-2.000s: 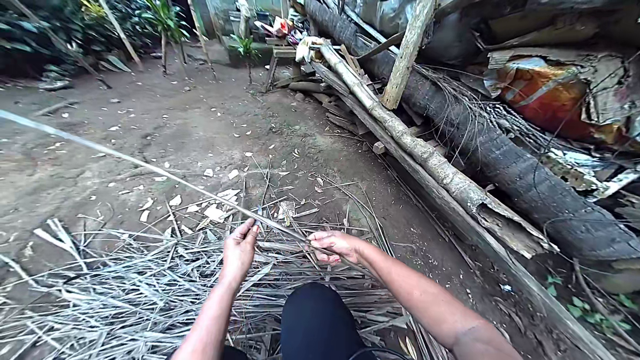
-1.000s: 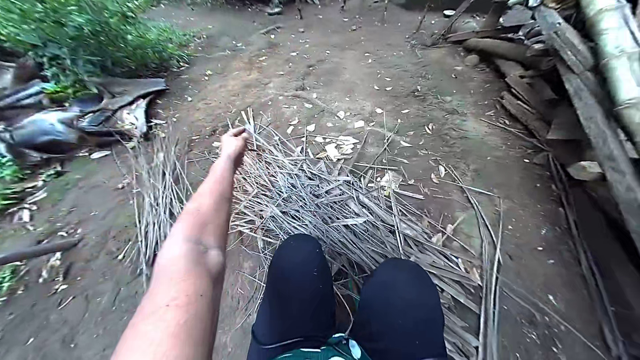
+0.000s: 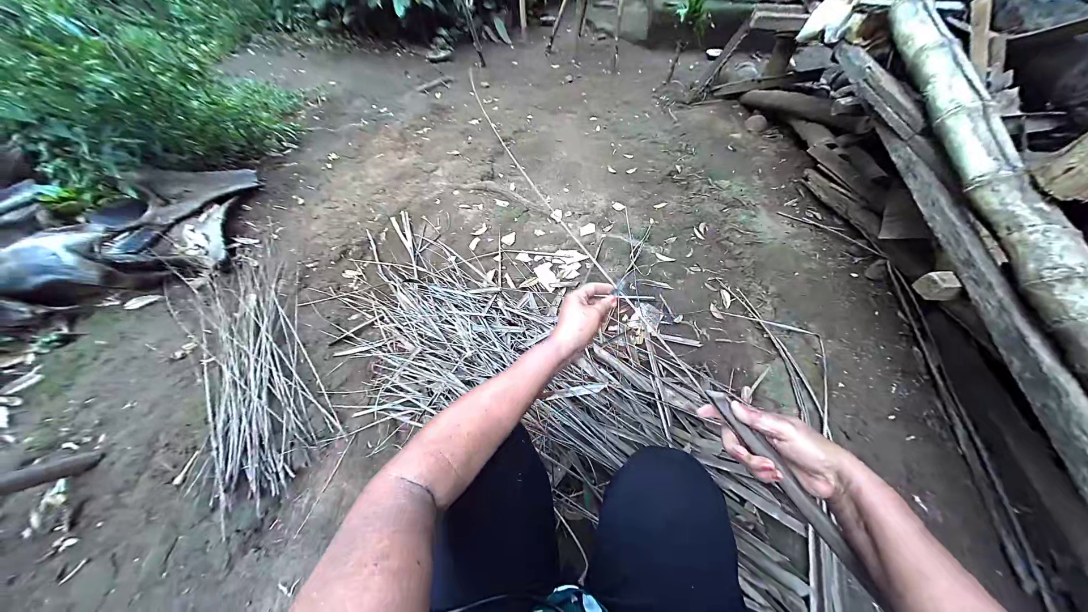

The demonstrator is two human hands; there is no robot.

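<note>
My left hand (image 3: 585, 320) pinches a long thin rib or stick (image 3: 534, 183), which stretches up and away to the left over the dirt. In my right hand (image 3: 790, 449) is a long, narrow, dark object (image 3: 778, 467), a blade or a flat strip; which one, I cannot tell. It slants down to the lower right, along my forearm. Under and beyond my hands spreads a loose pile of dry leaf strips and thin sticks (image 3: 476, 340). A separate bundle of thin sticks (image 3: 259, 391) lies on the ground at the left.
Bamboo (image 3: 994, 178) and a long weathered plank (image 3: 977, 246) run along the right side, beside stacked wood scraps (image 3: 841, 183). Dry sheath-like debris (image 3: 59, 263) and green plants (image 3: 144, 102) are at the left. My knees are close below the pile.
One second ago my left hand was out over the pile's left edge; it has moved right and now holds a thin rib. My right hand, out of view then, has come back into view.
</note>
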